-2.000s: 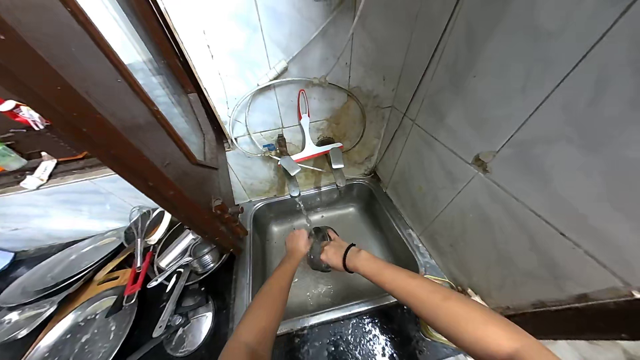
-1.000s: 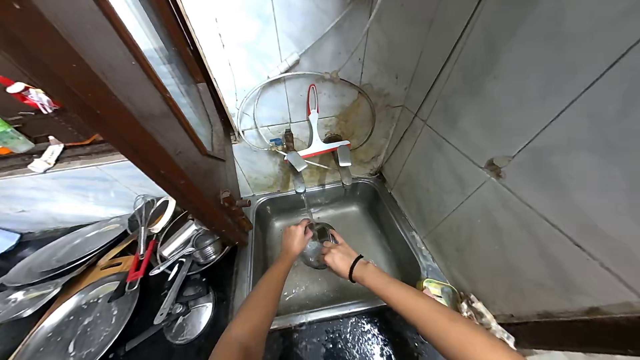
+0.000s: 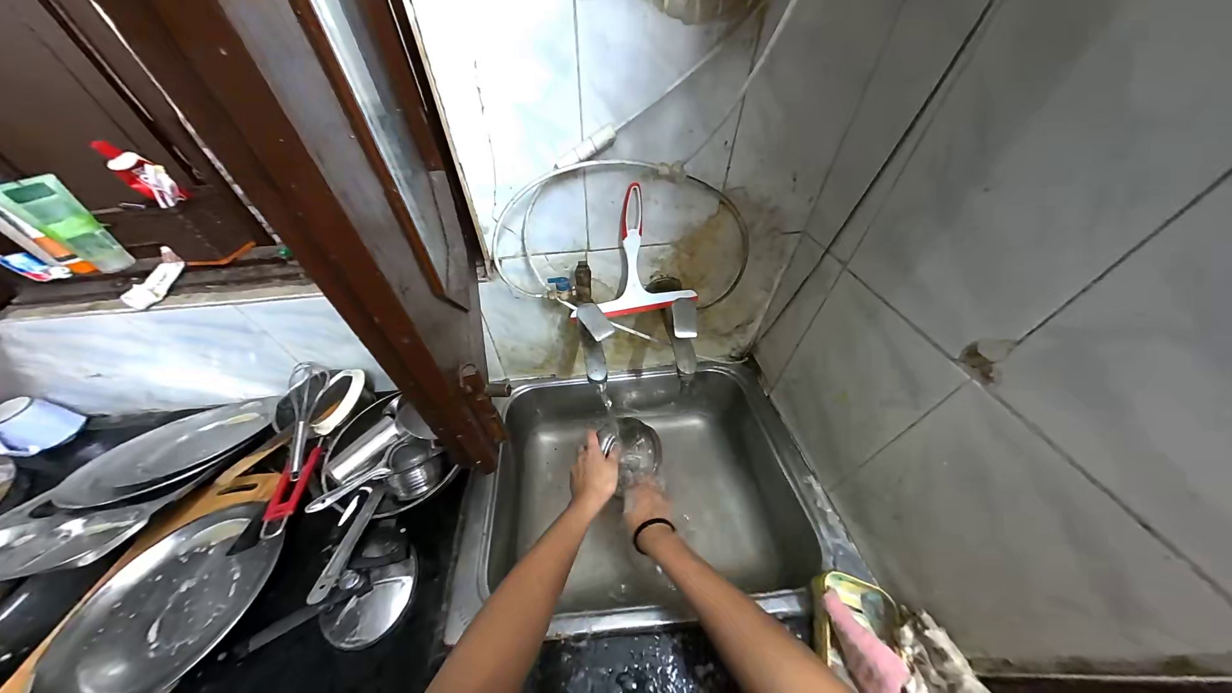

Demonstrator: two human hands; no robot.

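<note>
Over the steel sink (image 3: 717, 520), my left hand (image 3: 595, 472) grips the rim of a small round metal bowl (image 3: 640, 445) on its left side. Water from the left tap (image 3: 596, 361) runs into the bowl. My right hand (image 3: 647, 502), blurred and with a black band at the wrist, is at the bowl's near side; its fingers are partly hidden by water and blur, so its grip is unclear. The right tap (image 3: 684, 351) stands beside the running one. A red and white squeegee (image 3: 631, 260) rests across both taps.
Left of the sink, the black counter holds a large steel plate (image 3: 173, 597), a whisk with a red handle (image 3: 294, 472), a basin of steel utensils (image 3: 395, 462) and a ladle (image 3: 371, 606). A wooden window frame (image 3: 385, 318) juts near the sink. A soap tray (image 3: 857, 602) sits at the right corner.
The bowl has turned in my hands, and my right hand has moved from its right side to its near side. Water keeps running from the left tap.
</note>
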